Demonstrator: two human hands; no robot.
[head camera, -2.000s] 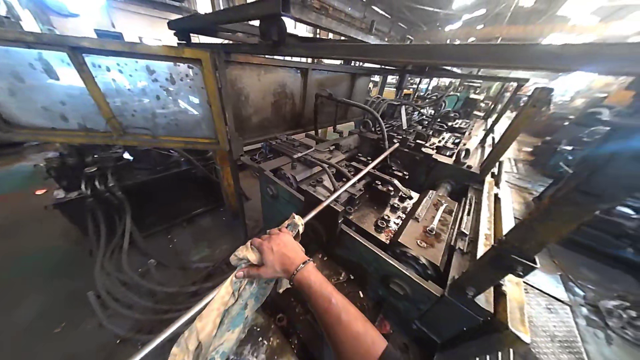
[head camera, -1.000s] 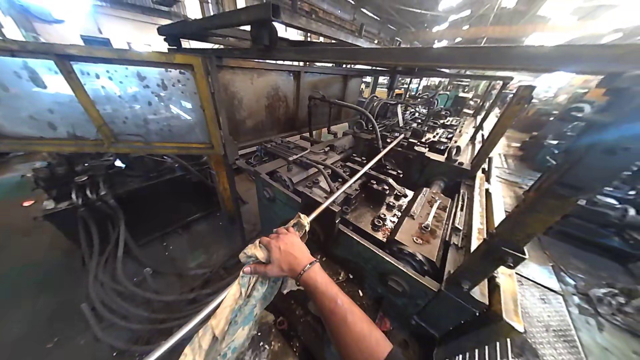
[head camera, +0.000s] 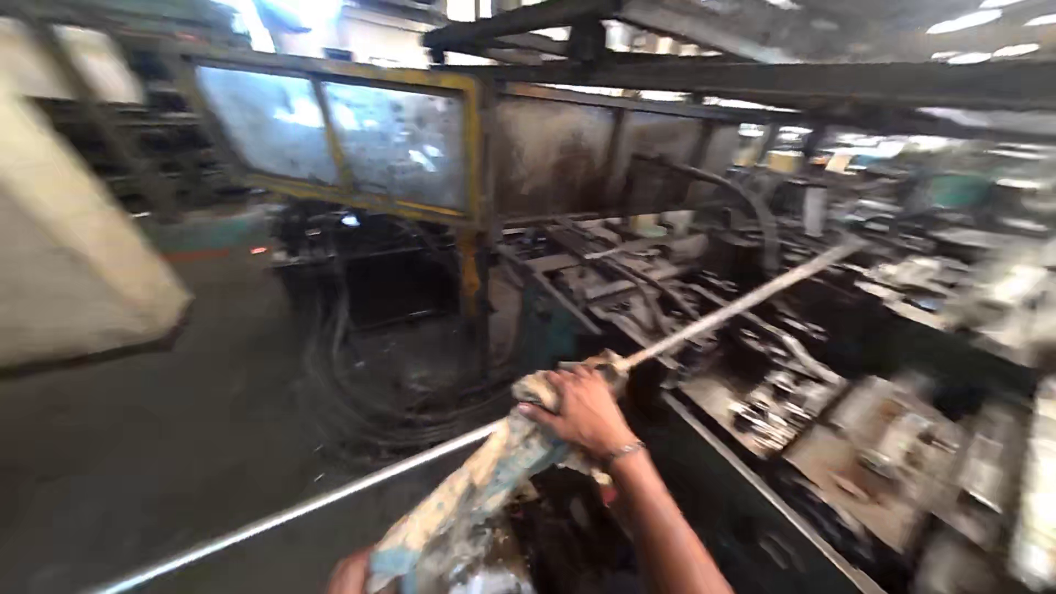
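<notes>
A long metal rod (head camera: 734, 309) runs from the lower left up to the machine bed at the right. Around its middle my right hand (head camera: 584, 410) is closed, with a stained cloth (head camera: 474, 483) bunched between palm and rod. A bracelet circles that wrist. The cloth hangs down to the lower left, where part of my left hand (head camera: 351, 573) shows at the bottom edge against the cloth's end; its fingers are mostly cut off by the frame. Motion blur softens the view.
The machine bed (head camera: 734, 470) with metal parts lies at the right. A yellow-framed panel (head camera: 396, 140) stands ahead, dark hoses (head camera: 334, 363) beneath it. A dark beam (head camera: 784, 82) crosses overhead. At the left is a pale pillar (head camera: 74, 239), with the floor (head camera: 239, 421) beside it.
The view has swung left, bringing the pale pillar into sight. Part of my left hand now shows at the bottom edge. My right hand still holds the cloth around the rod.
</notes>
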